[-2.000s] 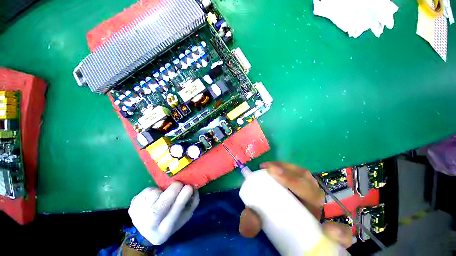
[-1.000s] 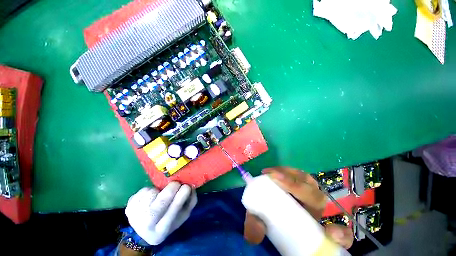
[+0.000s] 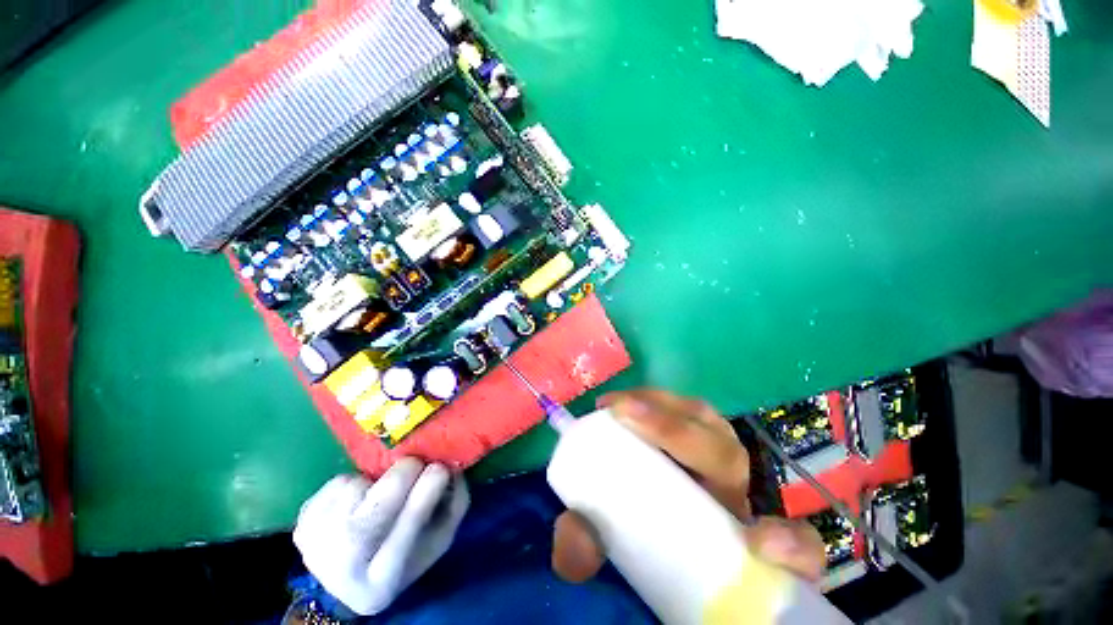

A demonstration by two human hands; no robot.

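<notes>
A circuit board (image 3: 409, 263) with a ribbed heatsink (image 3: 305, 122) along its far edge lies tilted on a red foam pad (image 3: 537, 391). My bare right hand (image 3: 696, 470) grips a thick white dispensing syringe (image 3: 653, 507) with a yellowish band. Its needle on a purple hub (image 3: 552, 409) points at small parts on the board's near edge, right of two round capacitors (image 3: 421, 382). Whether the tip touches is too small to tell. My white-gloved left hand (image 3: 381, 531) rests with curled fingers at the pad's near edge; whether it grips the pad I cannot tell.
Another board (image 3: 15, 427) on red foam (image 3: 55, 366) is cut off at the left. Crumpled white cloth (image 3: 824, 34) and a yellow tape roll (image 3: 1007, 10) lie at the far right of the green bench (image 3: 757, 220). A black tote (image 3: 940, 458) with boards and a thin hose (image 3: 854, 519) are lower right.
The whole view has shifted, so board, cloth and tape appear further left. The syringe needle stays at the board's near edge, having moved slightly left along it since the earliest frame. My left hand keeps its place.
</notes>
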